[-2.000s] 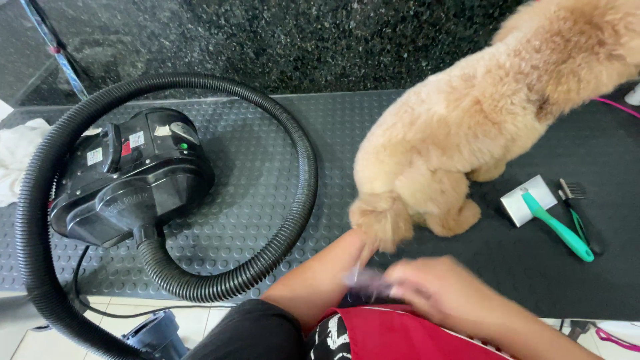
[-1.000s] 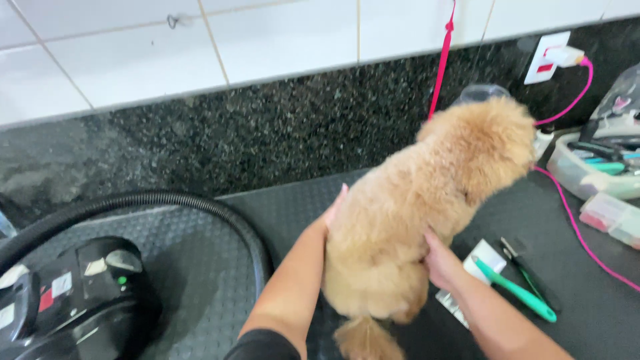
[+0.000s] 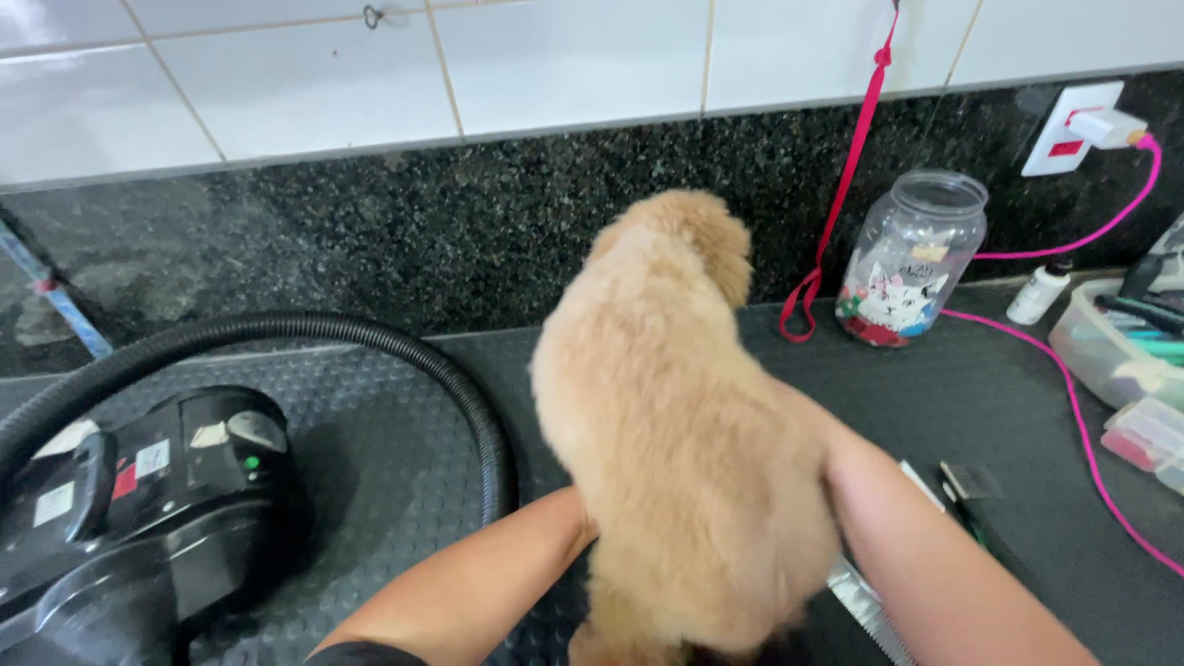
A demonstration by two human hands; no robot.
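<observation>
A curly, apricot-coated dog (image 3: pixel 675 416) stands on the black rubber mat, its back to me and its head toward the granite wall strip. My left forearm reaches in from the lower left, and its hand is hidden under the dog's left side. From the lower right my right forearm goes to the dog's other flank; that hand is hidden too, behind the fur. Beside my right arm lie a metal comb (image 3: pixel 869 606) and a dark-handled grooming tool (image 3: pixel 967 486), both partly covered by the arm.
A black pet dryer (image 3: pixel 185 499) with a ribbed hose (image 3: pixel 476 398) stands left. Back right are a red leash (image 3: pixel 856 148), a clear plastic jar (image 3: pixel 911 259), a small white bottle (image 3: pixel 1041 291), a plastic tool tub (image 3: pixel 1087 338) and a pink cable (image 3: pixel 1064 370) plugged into a wall socket (image 3: pixel 1073 129).
The dog has turned its head toward the wall. Both my hands, seen at its flanks one second ago, are now hidden by its body. Two seconds ago my hands were together near its tail.
</observation>
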